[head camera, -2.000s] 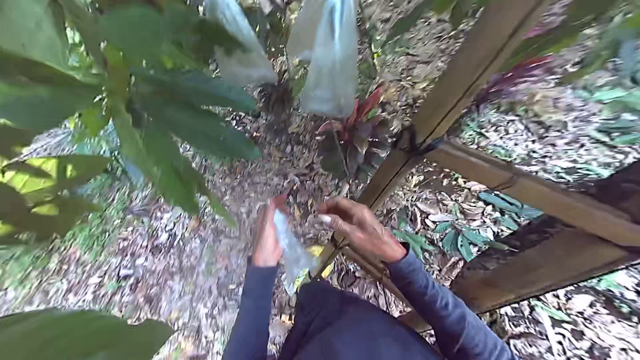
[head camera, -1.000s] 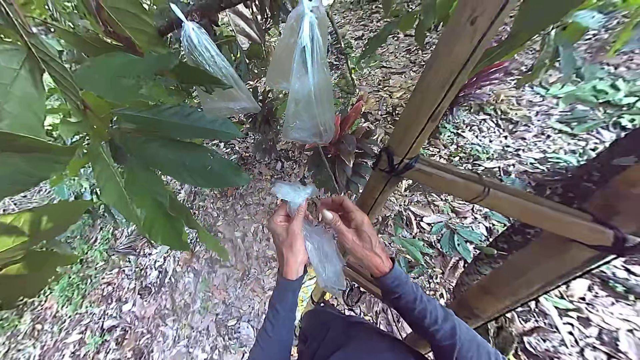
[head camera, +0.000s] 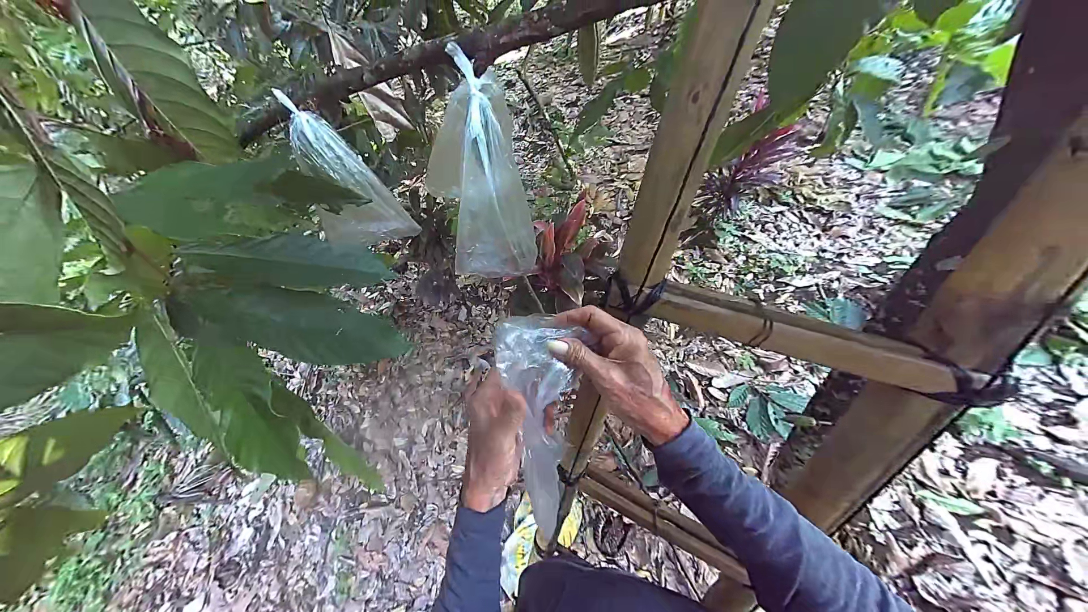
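Both hands hold one clear plastic bag (head camera: 541, 459) in front of my body. My left hand (head camera: 495, 425) grips its gathered middle from the left. With thumb and fingertips, my right hand (head camera: 619, 365) pinches the crumpled upper end. The rest of the bag hangs down between my wrists. Beyond them, a knotted clear plastic bag (head camera: 495, 212) hangs from a tree branch (head camera: 408, 70), with another bag surface partly hidden behind it. One more knotted plastic bag (head camera: 353, 183) hangs at a slant to its left.
A wooden ladder (head camera: 680, 161) with rungs lashed by black cord rises just right of my hands. Large green leaves (head camera: 289, 323) reach in from the left. A tree trunk (head camera: 943, 229) stands at the right. Below are leaf litter and a yellow and white bag (head camera: 518, 544).
My hands were apart two seconds ago, with the bag by my left hand; both are now on it. Since one second ago, my right hand has come to the bag's upper end.
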